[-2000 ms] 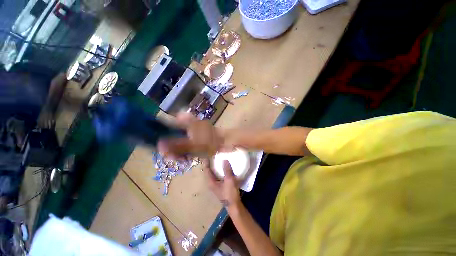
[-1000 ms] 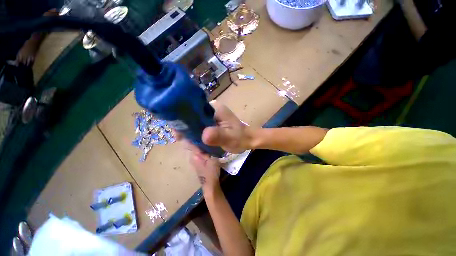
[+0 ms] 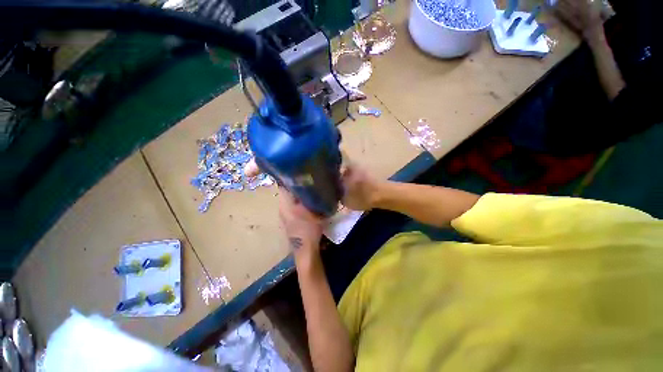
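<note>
The blue electric screwdriver [image 3: 294, 149] hangs from a thick dark cable, nose down, in front of me. My right hand [image 3: 356, 187] is closed round its right side near the lower end. My left hand [image 3: 299, 220] is at the round workpiece under the driver nose; the driver hides most of that workpiece and the fingers. A corner of the white square fixture [image 3: 343, 227] shows below the hands at the bench edge. A fingertip shows left of the driver; I cannot tell whose hand it belongs to.
A loose pile of blue and silvery parts [image 3: 222, 163] lies left of the driver. A white tray with posts [image 3: 150, 280] is lower left. The grey metal feeder [image 3: 309, 62], shiny rings [image 3: 352, 65] and white parts bowl [image 3: 445, 33] are beyond. Another person's arm [image 3: 607, 62] is upper right.
The driver has swung from beyond the hands to upright over the workpiece, covering the white round base seen earlier. The camera view has shifted, bringing another person's arm into sight at upper right.
</note>
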